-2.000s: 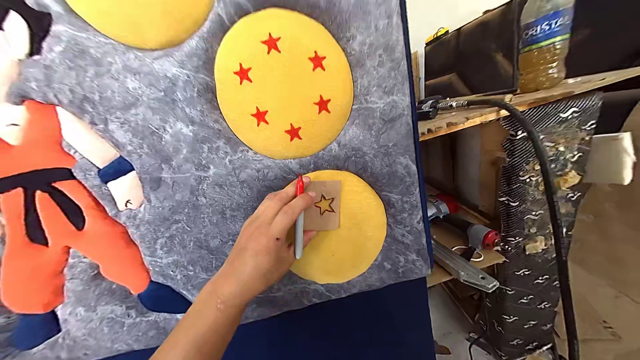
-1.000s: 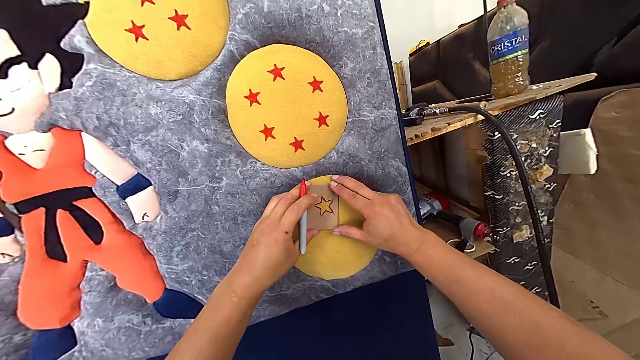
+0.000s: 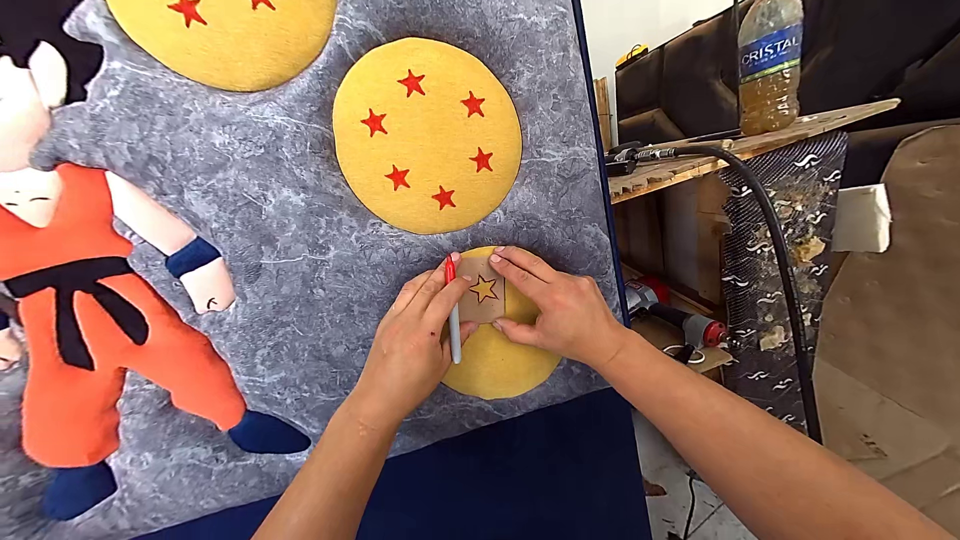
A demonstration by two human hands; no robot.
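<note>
A small cardboard stencil [image 3: 489,309] with a star-shaped cut-out lies on the lower yellow fabric disc [image 3: 499,373], whose yellow shows through the star. My left hand [image 3: 412,330] holds a red-tipped marker with a grey barrel [image 3: 454,319], tip upward, and its fingers touch the stencil's left edge. On the stencil's right side, the thumb and fingers of my right hand [image 3: 562,304] press its lower and upper corners. Above is a larger yellow disc [image 3: 427,142] bearing several red stars. All rest on a grey marbled fabric panel [image 3: 292,172].
A padded fabric figure in orange clothes [image 3: 82,300] is at the left, another starred disc [image 3: 240,45] at the top. To the right, a wooden shelf [image 3: 832,118] carries a plastic bottle [image 3: 771,82] and a black hose [image 3: 780,247]; a pneumatic tool [image 3: 686,322] lies below.
My right hand, out of view two seconds ago, has come in from the right and onto the stencil. My left hand stays at the stencil's left side with the marker.
</note>
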